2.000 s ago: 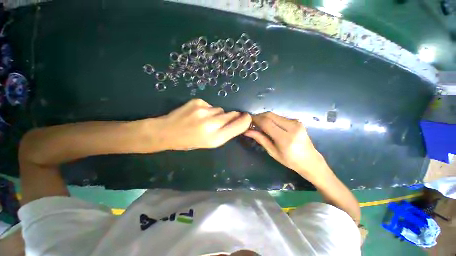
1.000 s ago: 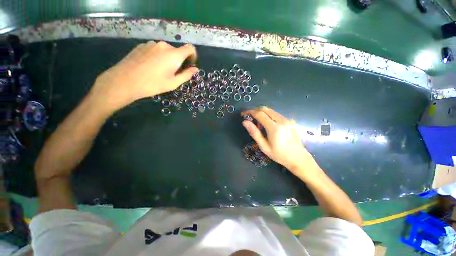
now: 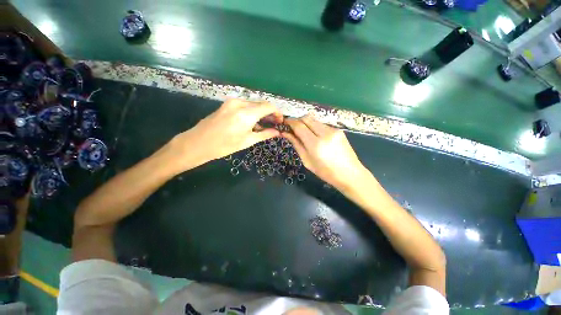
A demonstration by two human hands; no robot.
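Observation:
My left hand [image 3: 240, 129] and my right hand [image 3: 320, 144] meet fingertip to fingertip over the far side of the dark bench, near the rail. Small dark metallic pieces [image 3: 283, 128] show between the fingertips; their exact shape is too small to tell. A loose pile of shiny metal rings [image 3: 267, 159] lies on the bench just below the hands, partly hidden by them. A smaller, darker pile of fine rings [image 3: 324, 232] lies nearer to me, right of centre.
A carton heaped with wired units [image 3: 52, 120] stands at the left. Beyond the chipped rail [image 3: 393, 132], the green belt [image 3: 246, 52] carries wired units [image 3: 416, 70] and black cylinders [image 3: 453, 45]. A blue sheet [image 3: 544, 237] is at the right end.
My left hand has left the ring pile's left side, my right hand has moved up and left, and they now meet. The view has shifted, showing more belt and the heaped carton.

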